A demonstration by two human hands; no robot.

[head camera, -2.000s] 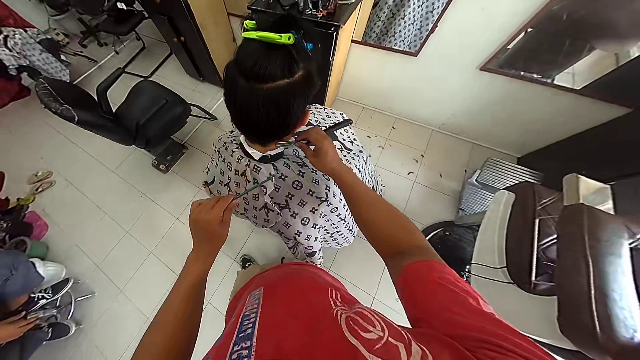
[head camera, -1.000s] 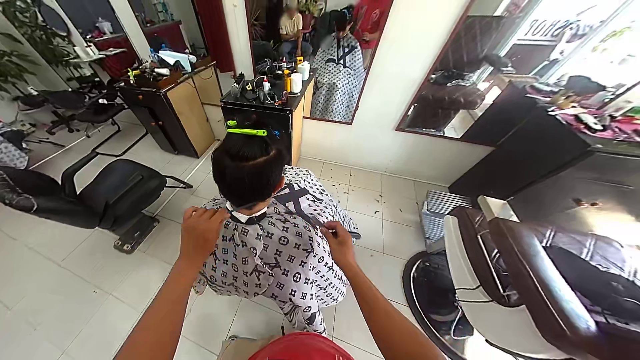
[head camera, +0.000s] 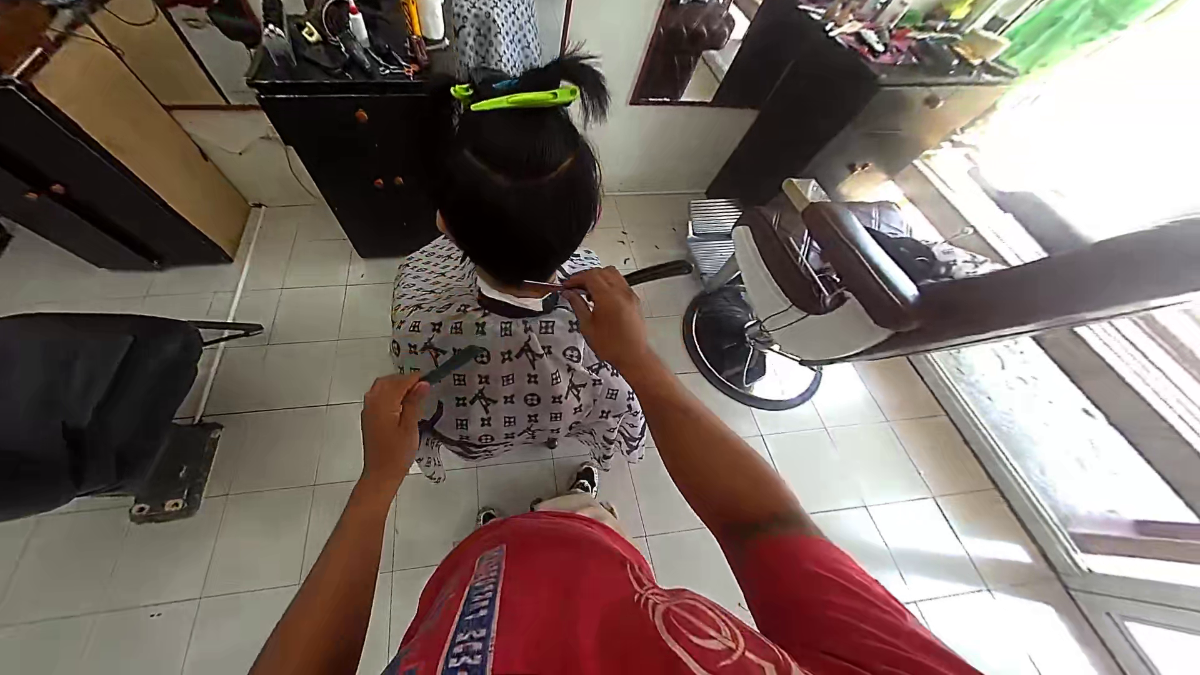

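A seated person's dark hair [head camera: 525, 206], seen from behind, is sectioned by bright green hair clips [head camera: 527, 97] on top. A patterned barber's cape [head camera: 511, 384] covers the shoulders, with a dark and white band [head camera: 514, 302] around the neck. My left hand [head camera: 392, 424] holds a dark green comb [head camera: 454, 364] over the back of the cape. At the nape, my right hand [head camera: 607, 309] grips a straight razor, its thin metal part [head camera: 544, 284] against the lower hairline and its dark handle [head camera: 660, 273] sticking out to the right.
A black cabinet [head camera: 352, 159] bearing bottles and tools stands ahead on the left. To the left is a black chair [head camera: 89, 412] with its footrest [head camera: 176, 473]. On the right are a brown and white barber chair [head camera: 825, 272] and its round base [head camera: 750, 352]. Cut hair lies on the floor tiles.
My right hand has moved from the right side of the cape up to the nape. My left hand has come down from the left shoulder, the comb now showing. The view has shifted.
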